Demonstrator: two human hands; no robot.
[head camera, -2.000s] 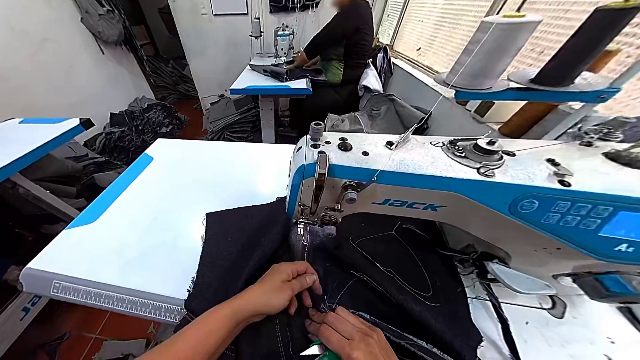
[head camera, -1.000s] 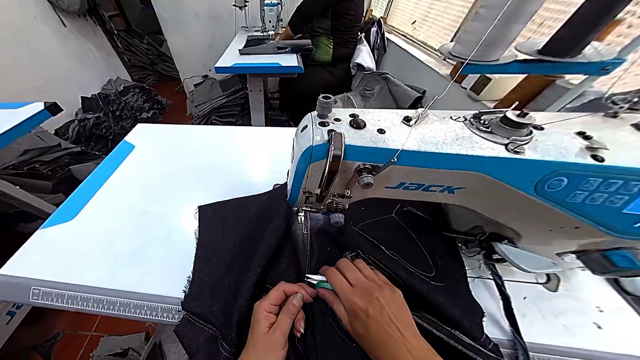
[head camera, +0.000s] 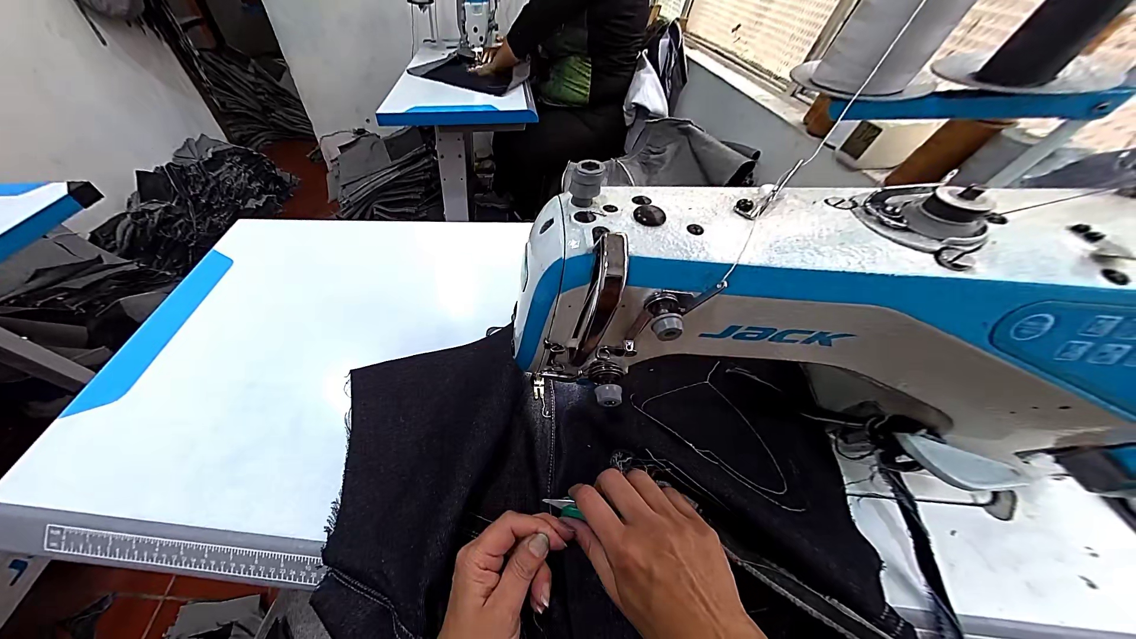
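Observation:
Dark denim garment pieces (head camera: 426, 444) with pale stitching lie under the presser foot (head camera: 540, 388) of a white and blue Jack sewing machine (head camera: 799, 302). Below the foot, my right hand (head camera: 648, 550) is closed around a small green-handled cutting tool (head camera: 571, 510), its pale blade pointing left over the denim; most of the tool is hidden by the fingers. My left hand (head camera: 510, 568) touches the tips of my right fingers, thumb and forefinger pinched together. Whether a thread or a bit of cloth sits in that pinch is too small to tell.
A white worktable (head camera: 355, 293) with a ruler strip (head camera: 186, 550) on its front edge extends left. Thread cones (head camera: 887, 44) stand at the upper right. Piles of dark cloth (head camera: 195, 195) lie on the floor behind. A co-worker (head camera: 577, 80) sits at another sewing table (head camera: 457, 115).
Two seconds ago my left hand lay higher on the denim, near the presser foot, with the tool low by my right hand. Both hands now meet around the tool, below the foot.

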